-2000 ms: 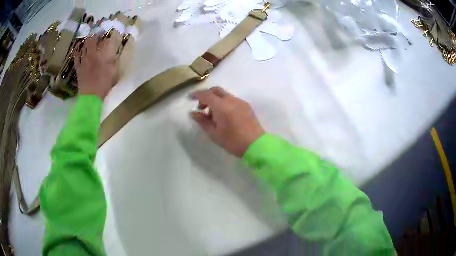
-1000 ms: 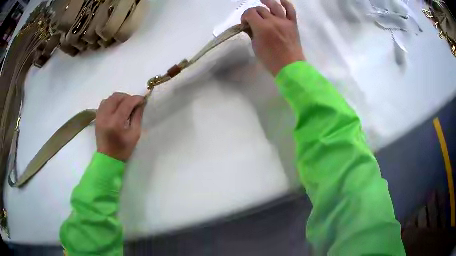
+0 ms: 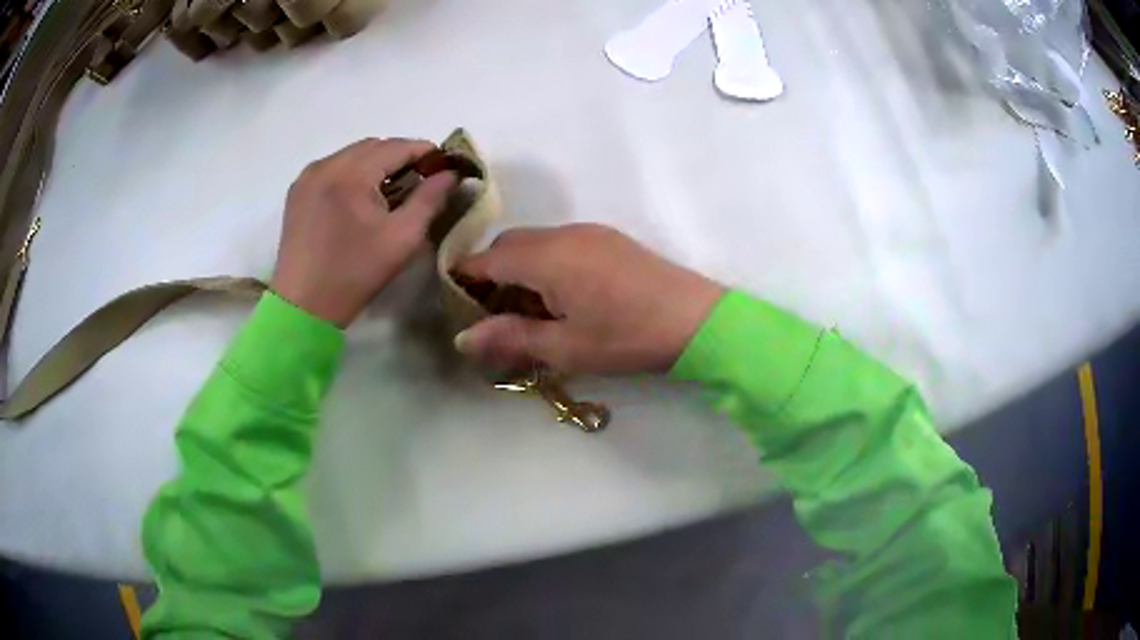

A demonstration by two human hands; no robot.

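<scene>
A tan webbing strap runs from the left edge of the table to my hands, where it bends in an S-shaped fold. My left hand grips the fold near a reddish-brown leather piece and partly hides it. My right hand grips the strap's end part, with more reddish-brown leather between thumb and fingers. A gold swivel snap hook hangs out below my right hand. The part of the strap under my left hand is hidden.
Folded strap bundles lie at the far left. Long tan straps lie along the left edge. White paper tags lie at the far middle. Clear crumpled plastic and gold hardware are at the far right. The table's near edge curves below my hands.
My right hand has come back from the far side toward my left hand, bringing the strap end and hook. The stretched strap is now folded between both hands. My left hand has moved slightly away from me.
</scene>
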